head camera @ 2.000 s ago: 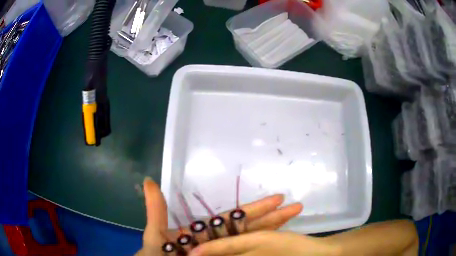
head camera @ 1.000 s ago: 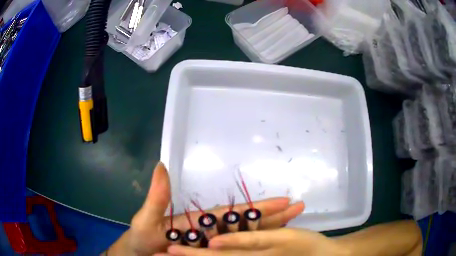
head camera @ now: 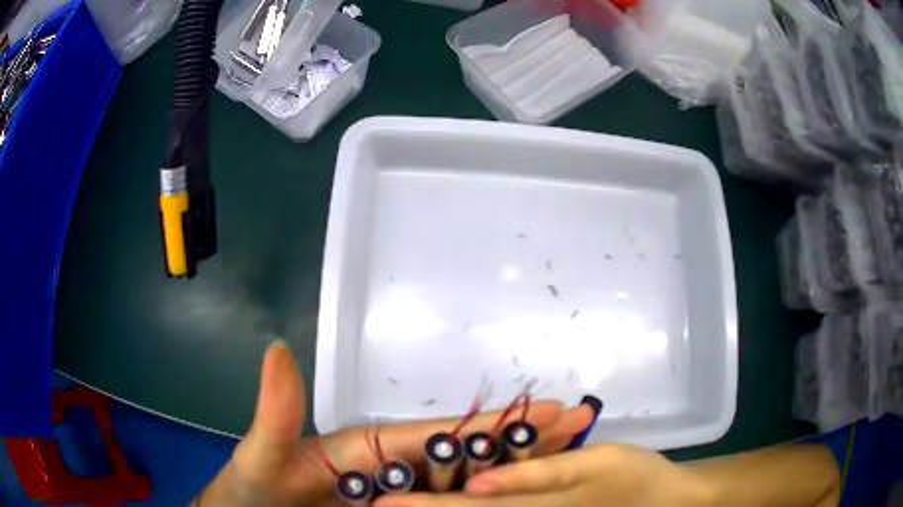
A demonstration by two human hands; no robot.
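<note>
Several miniature motors [head camera: 444, 451] lie in a row across my left palm, dark round ends up, with thin red and dark lead wires sticking out. My left hand [head camera: 297, 451] is bare, palm up, thumb spread, at the bottom edge of the view. My right hand [head camera: 584, 477] lies across the lower part of the motors, its fingers over them. A short blue item with a dark end [head camera: 588, 420] shows beside the left fingertips; what holds it is hidden. The white work tray [head camera: 525, 238] is just beyond the hands, with small dark specks inside.
A black corrugated hose with a yellow nozzle [head camera: 174, 234] hangs left of the tray. A blue parts bin [head camera: 50, 228] stands far left. A small clear box [head camera: 332, 99] with white scraps and an open clear box [head camera: 535, 104] with white strips stand behind. Stacked clear boxes [head camera: 847, 248] are right.
The motors have shifted and turned in my left palm, and their wires now lean differently. The left thumb has moved left. The blue item has come into view by the left fingertips.
</note>
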